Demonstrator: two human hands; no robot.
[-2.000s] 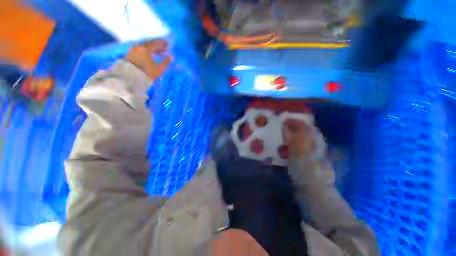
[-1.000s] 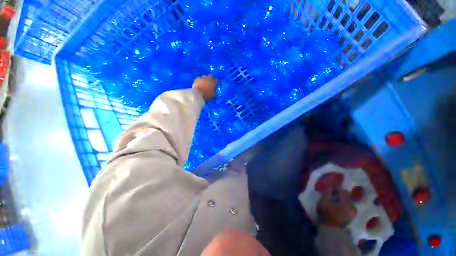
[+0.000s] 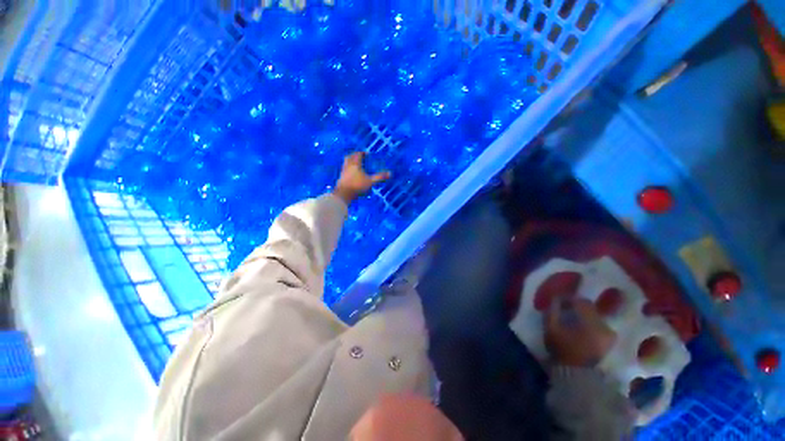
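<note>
My left hand is inside a large blue slatted crate, thumb and fingers apart, with nothing seen in it. Shiny translucent blue plastic parts lie heaped around it, and the slatted crate bottom shows beside the hand. A white tray with round holes rests on a red stool at the lower right. My right hand is over the tray, its fingers at an opening. The hand is blurred, so its grip on the tray is unclear.
A blue machine panel with three red buttons runs down the right side. Another blue crate stands at the upper left. A slatted blue surface shows at the lower right. My dark-clothed leg lies between crate and stool.
The view has swung left from the machine to the crate. My left hand has moved from near the crate's far edge down among the parts. My right hand stays at the tray.
</note>
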